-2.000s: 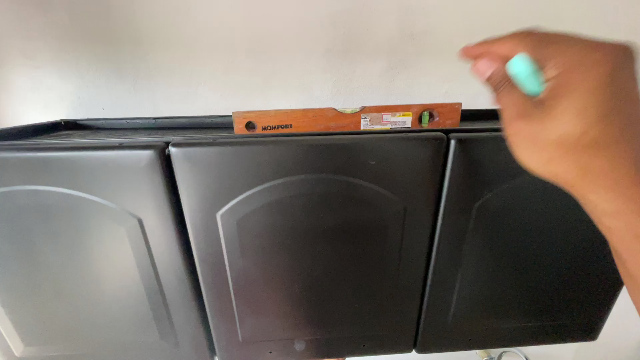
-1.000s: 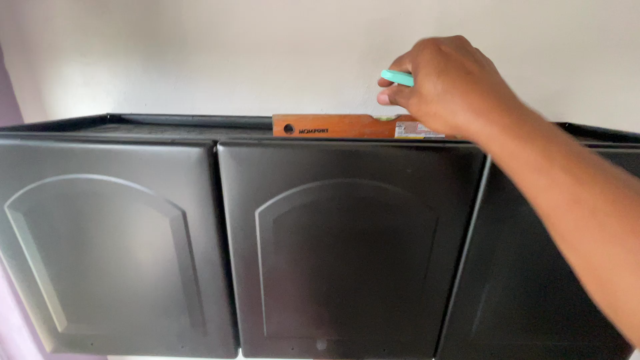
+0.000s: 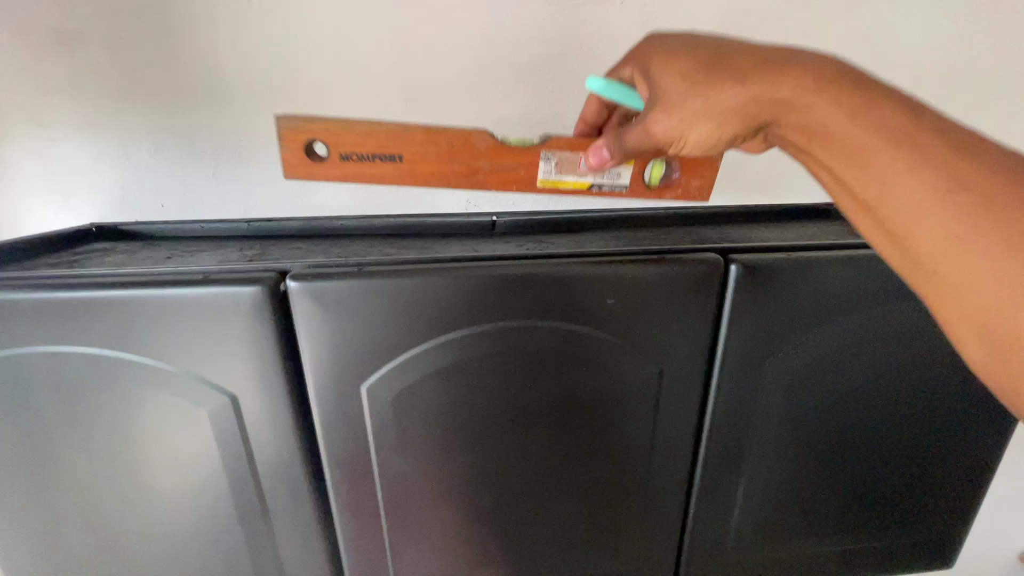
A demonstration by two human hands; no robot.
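Note:
My right hand grips a wooden spirit level near its right end, thumb over the paper label on its face. The level appears raised above the top of a black wall cabinet, tilted slightly down to the right. It has a vial in its top edge and another in the round hole at the right; the left hole is see-through. A turquoise, pen-like stick is also held in the same hand, one end poking out past the fingers. My left hand is out of view.
Three black cabinet doors with arched panels hang side by side: left, middle and right. A raised rim runs along the back of the cabinet top, in front of a pale wall.
My right hand has come left and down onto the level and taken hold of it. The level, earlier resting on the cabinet top, is now lifted off it.

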